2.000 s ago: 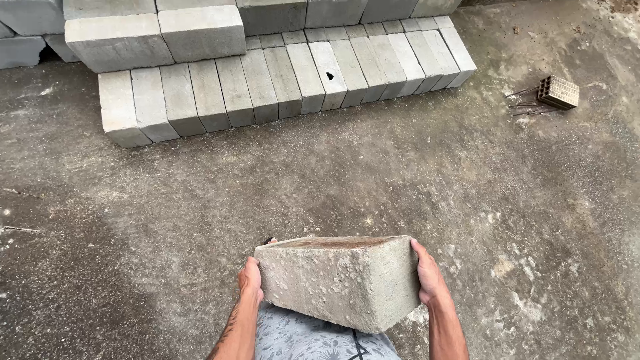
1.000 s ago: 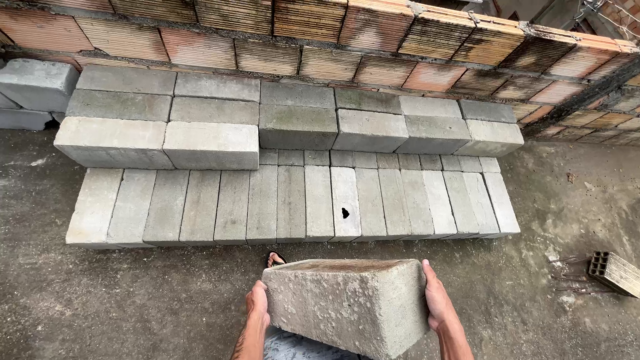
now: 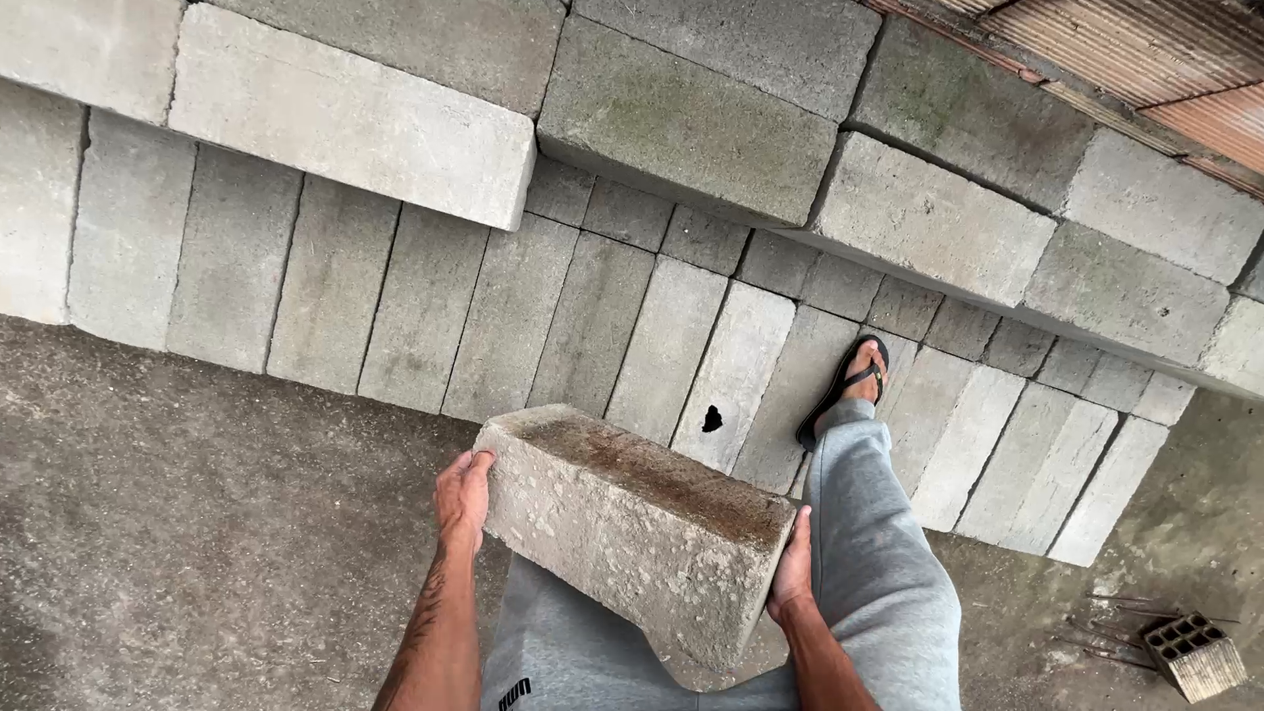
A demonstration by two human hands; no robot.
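Observation:
Between my two hands I carry a rough concrete block (image 3: pixel 622 533), tilted down toward the right, with a brown stain along its upper face. My left hand (image 3: pixel 462 499) presses on its left end, and my right hand (image 3: pixel 793 568) grips its right end. The fingers beneath the block are mostly hidden. Beyond it lies a low row of concrete blocks (image 3: pixel 425 306) set side by side, one with a dark hole. My foot in a black flip-flop (image 3: pixel 851 385) rests on this row.
A higher tier of concrete blocks (image 3: pixel 691 128) runs behind the low row, against a wall of ribbed clay bricks (image 3: pixel 1136 49). At the lower right a hollow clay brick (image 3: pixel 1195 657) and thin metal rods (image 3: pixel 1106 632) lie on the rough concrete floor (image 3: pixel 227 533).
The stacked blocks are now much nearer, and one foot has come up onto the low row. Both hands still hold the block, which now slants down to the right. The view has turned.

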